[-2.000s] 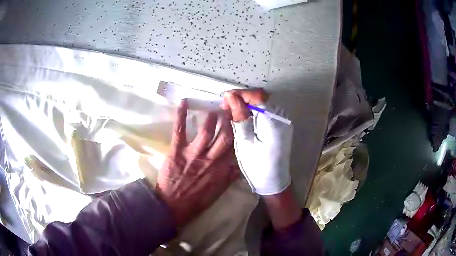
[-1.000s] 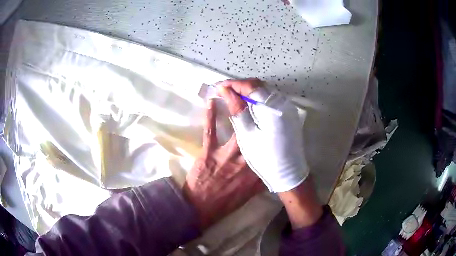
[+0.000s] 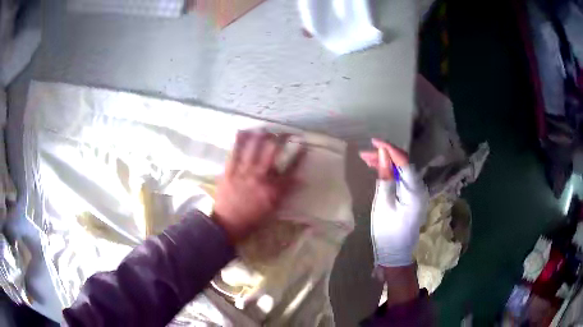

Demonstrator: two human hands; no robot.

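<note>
The cream garment piece [image 3: 313, 185] lies on the grey table, washed out by glare, its long straight edge on the far side. My bare left hand [image 3: 259, 172] is over the cloth near that edge, blurred; a small pale patch shows by its fingers, and I cannot tell whether it holds anything. My right hand [image 3: 396, 198], in a white glove with bare fingertips, is beyond the cloth's right end. It holds a thin blue-purple pen [image 3: 396, 173], mostly hidden by the fingers and glove.
On the table's far side are a crumpled white piece [image 3: 342, 25], a brown angular piece [image 3: 227, 9] and a white gridded sheet [image 3: 128, 6]. Crumpled yellowish cloth [image 3: 441, 236] is beyond the table's right edge, above a green floor [image 3: 495, 211].
My right hand has moved off the cloth to the right with the pen. My left hand has shifted in the picture and is blurred. More of the table's far side shows.
</note>
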